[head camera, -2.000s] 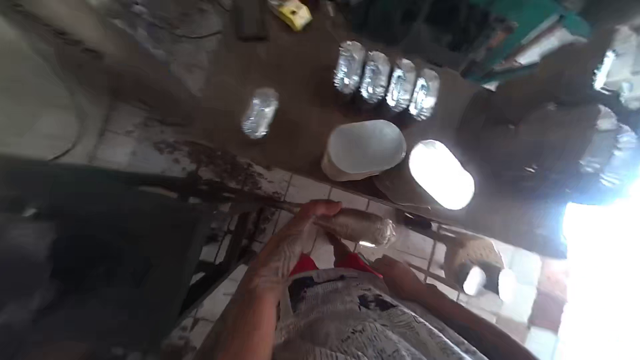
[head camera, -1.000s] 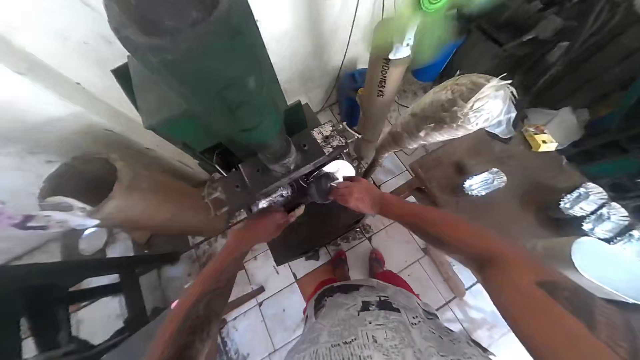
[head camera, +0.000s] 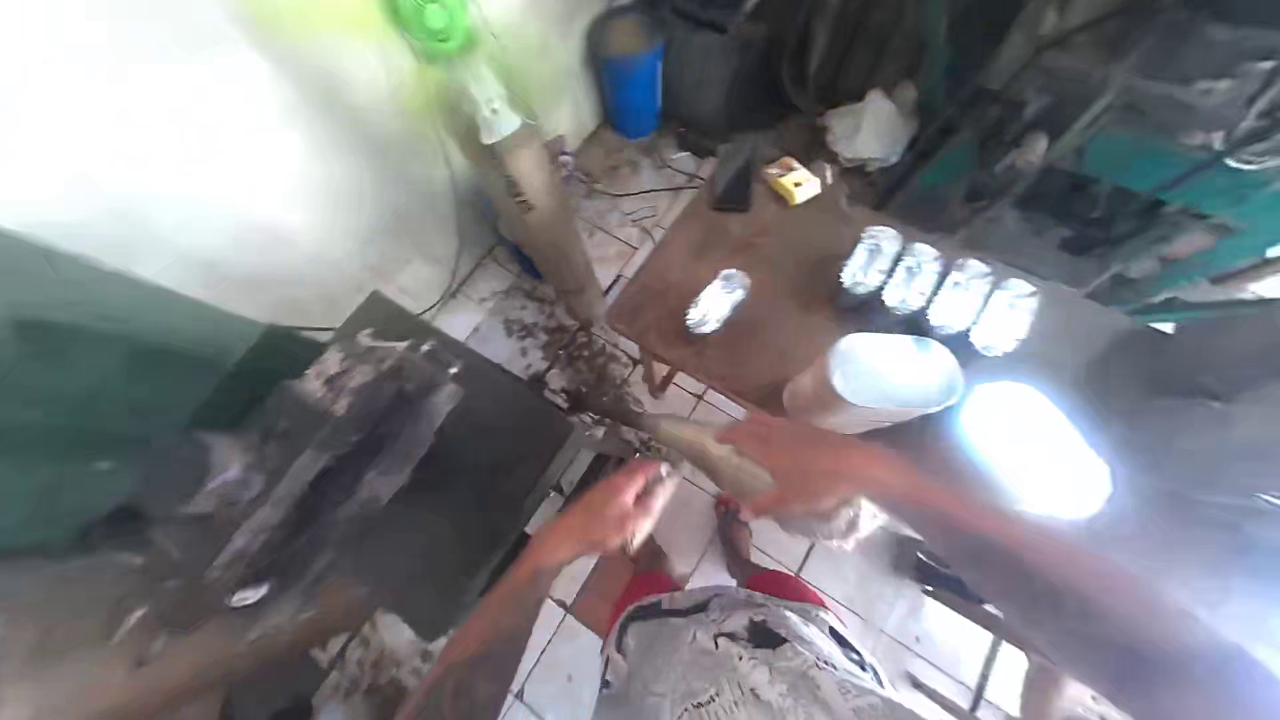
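My left hand (head camera: 622, 505) is low at the centre, its fingers curled; blur hides whether anything is in them. My right hand (head camera: 790, 460) overlaps a long tan bundle (head camera: 700, 447) with a pale, ragged end; whether it grips the bundle cannot be made out. To the left is a green machine (head camera: 110, 400) with a dark metal plate (head camera: 490, 450). On the brown table (head camera: 650, 305) at the right lie a single shiny, silvery oblong piece (head camera: 718, 300) and a row of several similar pieces (head camera: 912, 278). Near them stands an oblong tube with a pale top (head camera: 895, 372).
A tall tan tube (head camera: 545, 205) stands behind the bundle, near a blue container (head camera: 632, 85). A yellow box (head camera: 792, 181) is on the table's far edge. A glaring white oblong top (head camera: 1035, 450) is at the right. Dark debris (head camera: 590, 380) covers some floor tiles.
Both hands were at the machine one second ago; now they are apart from it, my right hand over the tan bundle. The view has swung right since then.
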